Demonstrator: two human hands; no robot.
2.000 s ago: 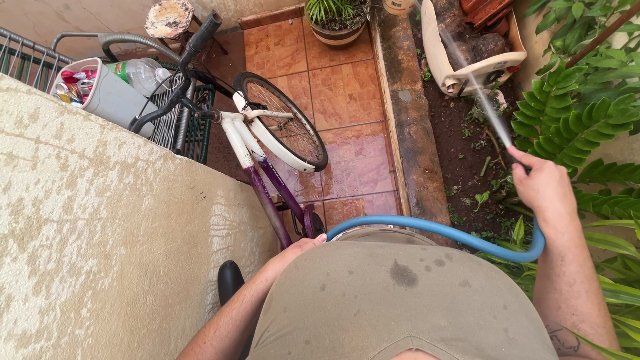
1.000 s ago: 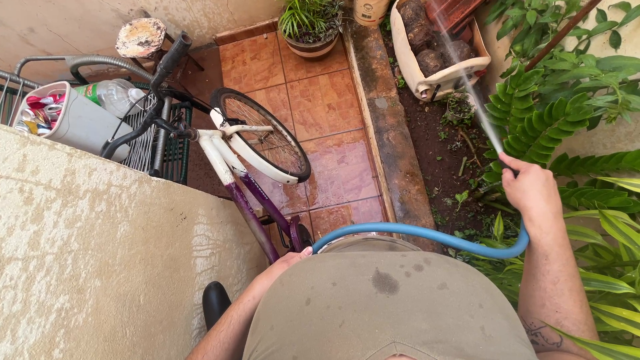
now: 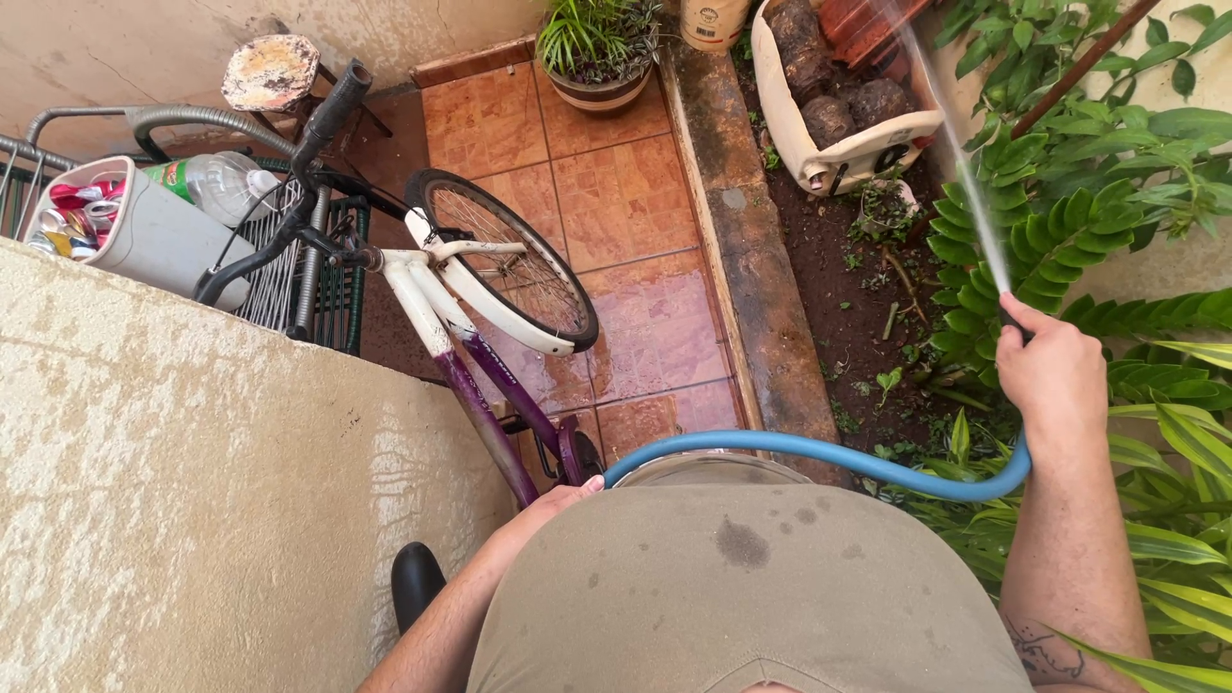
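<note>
My right hand [image 3: 1049, 371] is closed around the dark nozzle end of a blue garden hose [image 3: 828, 450]. A jet of water [image 3: 962, 173] leaves it toward the top, passing over green plants [image 3: 1059, 241] and a cream plastic container [image 3: 833, 159] of dark, round lumps. The hose curves back across my waist to my left hand [image 3: 568, 493], which is at its left end in view; most of the fingers are hidden, so its grip cannot be told. Just beyond my left hand is a white and purple bicycle [image 3: 472, 385], its front wheel over wet floor tiles [image 3: 654, 337].
A rough wall [image 3: 192, 462] stands at the left. Behind it are a metal rack [image 3: 279, 289], a grey bin of cans [image 3: 173, 231] and a worn stool [image 3: 271, 72]. A potted plant [image 3: 597, 91] stands at the back. A low concrete curb [image 3: 760, 279] edges the soil bed.
The view has shifted somewhat, showing more of the stool and potted plant. My right hand keeps hold of the spraying hose, and my left hand stays by the bicycle.
</note>
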